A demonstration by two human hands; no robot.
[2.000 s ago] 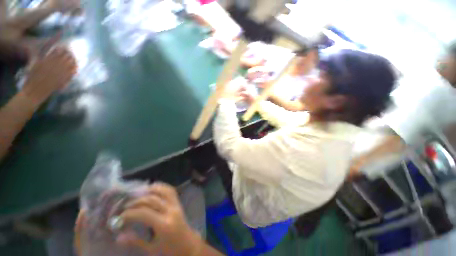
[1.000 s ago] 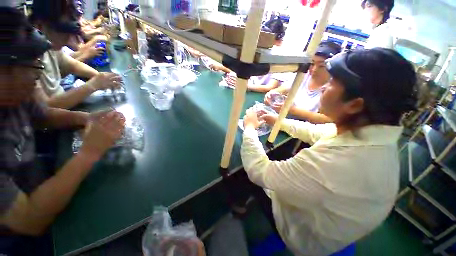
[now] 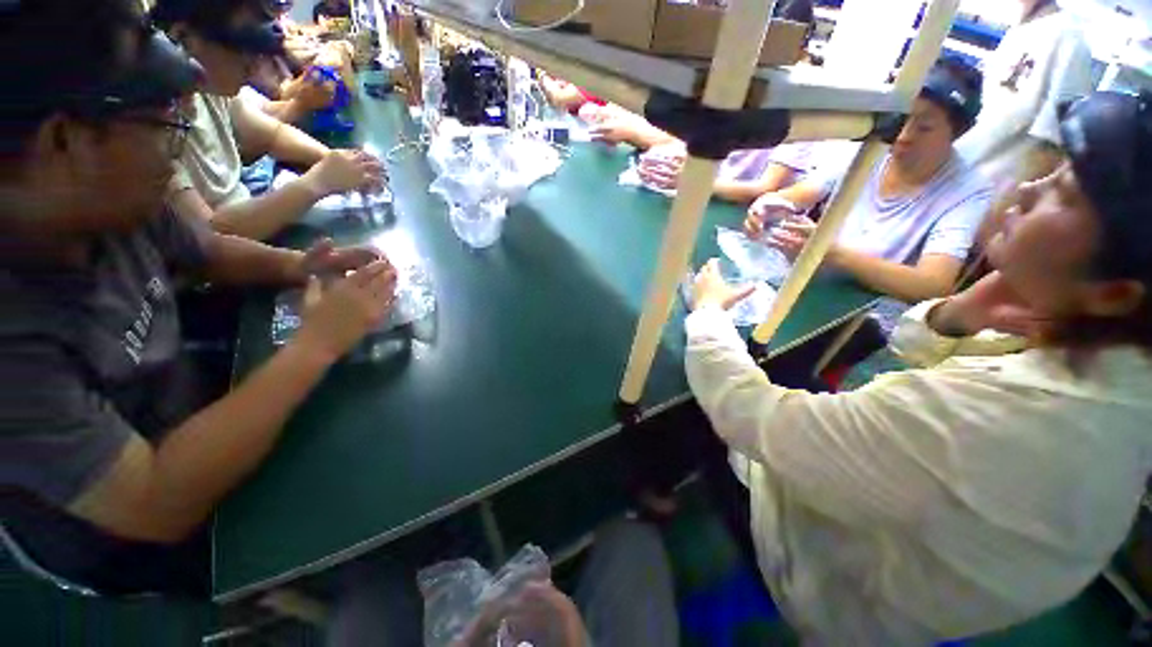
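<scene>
A crinkled clear poly bag (image 3: 474,594) is held over the grey-trousered lap at the bottom edge of the picture. My right hand (image 3: 541,617) is closed around the bag's right and lower part, and the picture's edge cuts the hand off. A small white spot shows at the fingers; I cannot tell what it is. The bag's loose, creased top stands up beyond the fingers. I cannot make out my left hand; it is hidden by the bag or below the picture.
The green-topped table (image 3: 505,379) lies ahead, its edge just beyond my lap. A cream post (image 3: 676,272) carries a shelf with cardboard boxes (image 3: 689,32). Whitish clear parts (image 3: 486,171) are heaped farther along. People sit on both sides, hands over clear parts; one in cream sleeves (image 3: 884,468) sits close right.
The view has turned, so the table and people sit farther right. The bag and my hand show at the bottom edge, lower than two seconds ago. The near-right person has raised one hand towards the neck.
</scene>
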